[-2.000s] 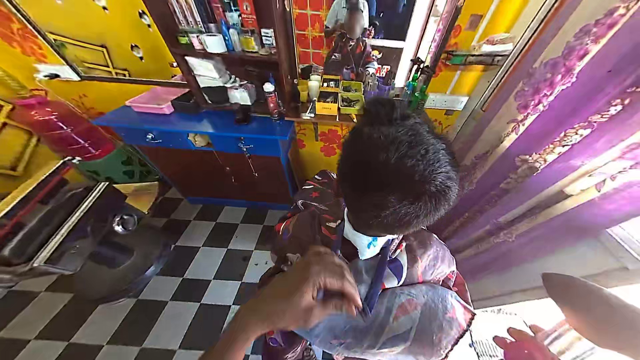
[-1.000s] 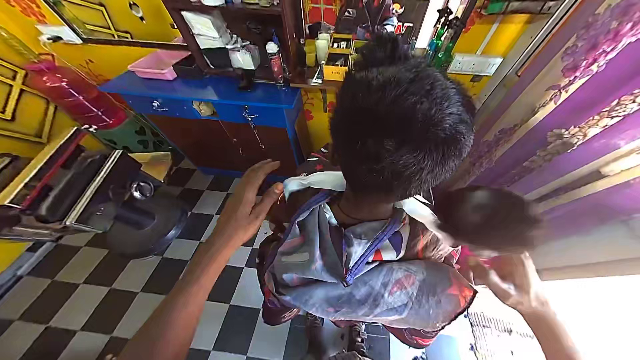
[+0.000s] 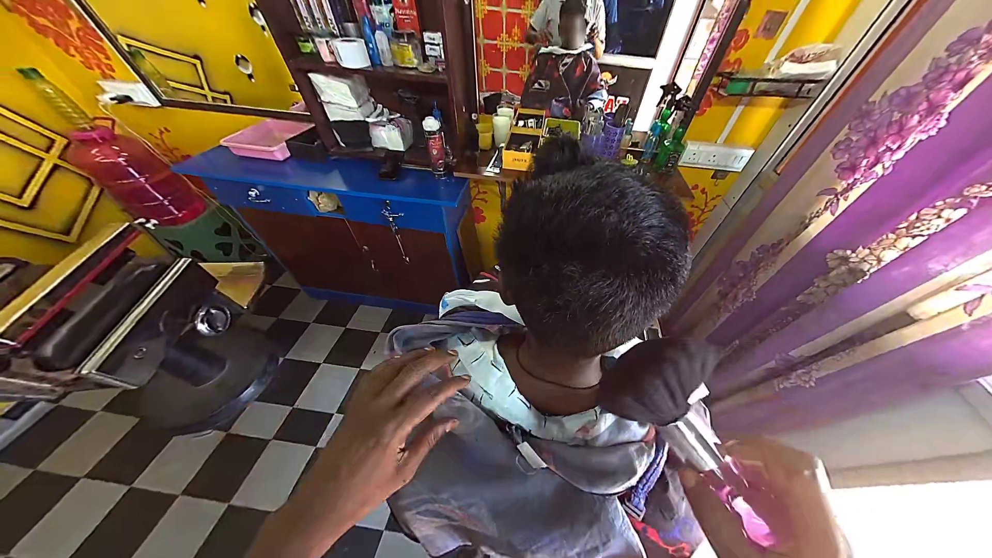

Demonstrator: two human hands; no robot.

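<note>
A seated person [image 3: 597,256] with short dark hair is seen from behind, a grey barber's cape [image 3: 527,496] over the shoulders. White patterned cloth shows at the neck. My left hand [image 3: 407,407] rests at the cape's left shoulder edge, fingers spread, with nothing seen gripped. My right hand [image 3: 763,496], at lower right, is shut on the pink handle of a neck duster brush [image 3: 659,380]. The brush's dark bristles lie at the right side of the person's neck, and whether they touch the skin cannot be told.
Ahead stands a blue cabinet [image 3: 325,182] with a pink tray [image 3: 266,139]. A counter by the mirror holds green spray bottles [image 3: 666,132] and a yellow box [image 3: 518,157]. A black salon chair base [image 3: 209,372] stands left on checkered floor. Purple curtains [image 3: 876,256] hang close on the right.
The cape's upper edge is folded down around the neck, where white cloth now shows more. My left hand has come onto the shoulder. The brush has moved in beside the neck.
</note>
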